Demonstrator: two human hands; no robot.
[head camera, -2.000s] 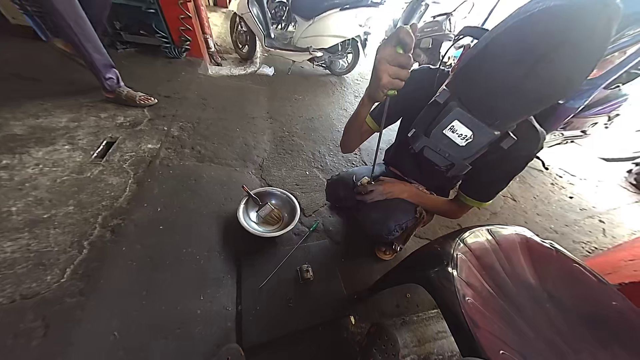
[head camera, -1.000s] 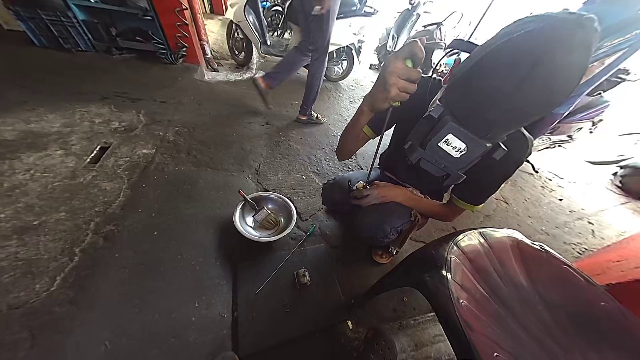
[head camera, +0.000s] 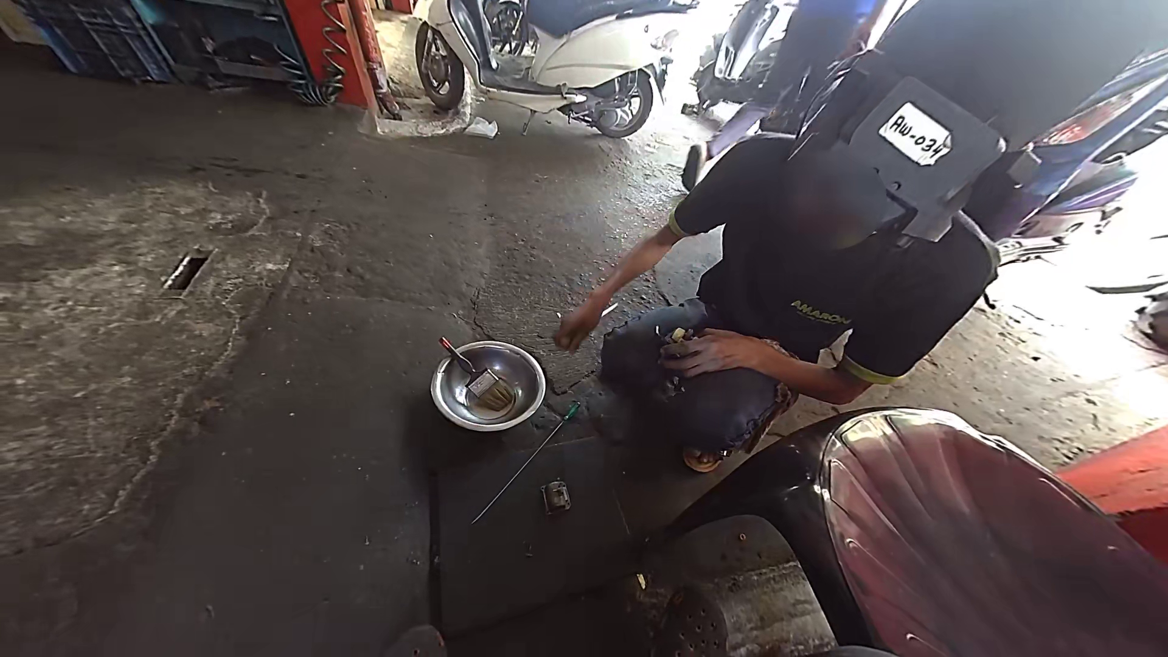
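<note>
Neither of my hands is in view. A steel bowl (head camera: 527, 372) stands on the floor with a flat paintbrush (head camera: 483, 381) in it, its handle leaning over the rim. To the bowl's right lies a long thin screwdriver (head camera: 522, 467) with a green handle. A small metal part (head camera: 555, 496) rests on the dark floor slab nearby. Across from me a co-worker crouches. One of their hands (head camera: 579, 324) is low beside the bowl, blurred, with a thin light-coloured thing by it; the other (head camera: 716, 352) holds a small part (head camera: 678, 336) on the knee.
A dark red scooter seat (head camera: 976, 529) fills the lower right. Perforated footwear (head camera: 692, 625) shows at the bottom edge. Behind are a white scooter (head camera: 584, 55), a walking person's leg (head camera: 735, 128) and a red post (head camera: 360, 55). A slot (head camera: 187, 271) opens in the floor at left.
The co-worker's raised hand, which held a long green-handled tool upright over the knee, has come down towards the bowl. The walking person has moved right, behind the co-worker.
</note>
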